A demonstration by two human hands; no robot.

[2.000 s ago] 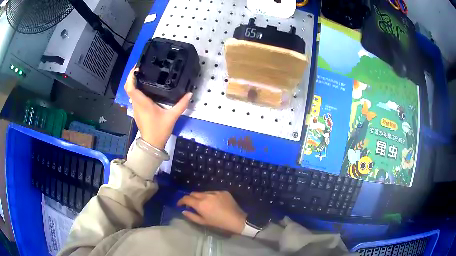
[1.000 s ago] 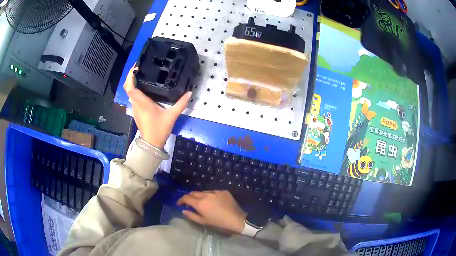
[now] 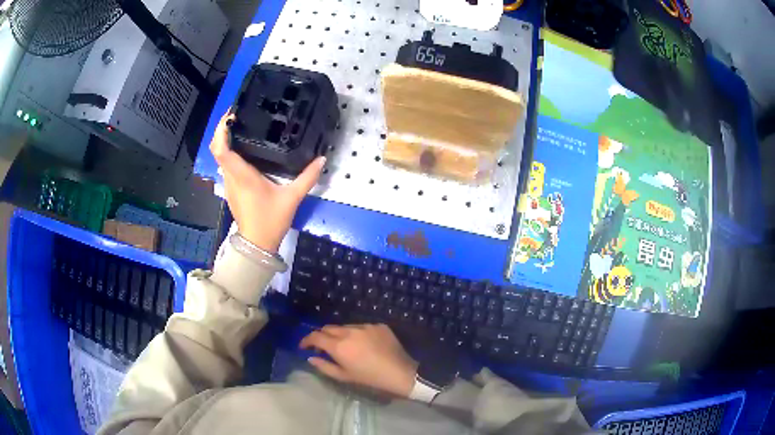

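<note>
My left hand point(image 3: 262, 195) grips the near side of a black socket housing point(image 3: 285, 119), its slotted face up, at the left of the perforated metal plate point(image 3: 408, 194). Whether it is one housing or a short stack I cannot tell. A tan wooden fixture point(image 3: 450, 110) stands on the plate to the right, with a black housing marked "65W" point(image 3: 467, 64) at its top, partly hidden behind the board. My right hand point(image 3: 365, 357) lies palm down at the front edge of the keyboard point(image 3: 442, 302), fingers slightly bent, with nothing visible in it.
A blue bin point(image 3: 157, 260) at lower left holds rows of black housings over printed paper. Another bin's rim point(image 3: 680, 404) shows at lower right. A green insect book point(image 3: 654, 229) and blue booklet point(image 3: 557, 204) lie right of the plate. A fan point(image 3: 64, 21) stands upper left.
</note>
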